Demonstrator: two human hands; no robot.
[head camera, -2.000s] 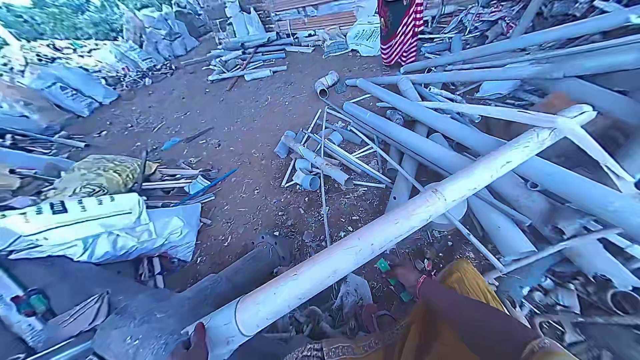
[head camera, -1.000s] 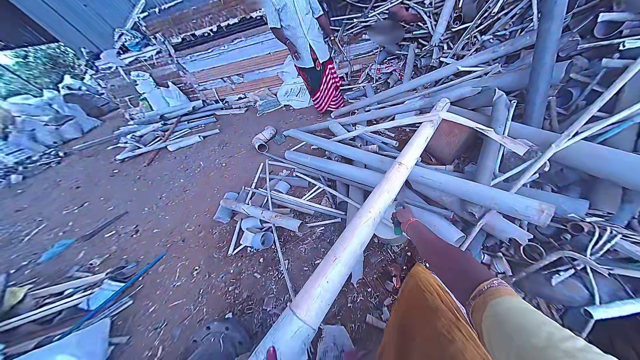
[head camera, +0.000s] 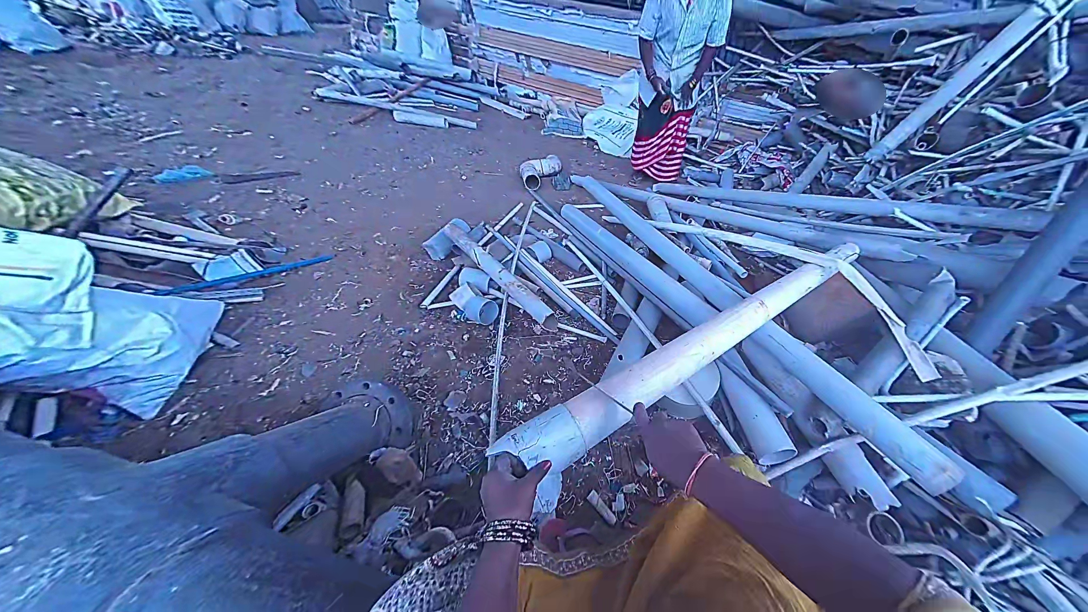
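Note:
A long whitish plastic pipe (head camera: 671, 365) with a wider socket end slants away from me to the upper right. My left hand (head camera: 510, 493) grips the rim of its near socket end, thumb on the outside. Against the pipe's lower side, just past the socket, rests my right hand (head camera: 671, 446); its fingers touch the pipe, and whether they close round it cannot be told. A thin dark strip or cord crosses the pipe near those fingers. At the far end, a pale split strip (head camera: 888, 319) hangs beside the pipe, over other grey pipes (head camera: 765, 340).
Cut pipe pieces and fittings (head camera: 474, 303) lie on the dirt ahead. A pipe elbow (head camera: 541, 170) is beyond them, near a standing person (head camera: 671, 85) in a striped cloth. White sacks (head camera: 127, 340) lie left, a large flanged grey pipe (head camera: 323, 433) at lower left, and piled scrap pipes right.
My right hand was off the pipe, below it, with a small green thing at its fingers; now it touches the pipe. My left hand stays at the near end. The view has shifted.

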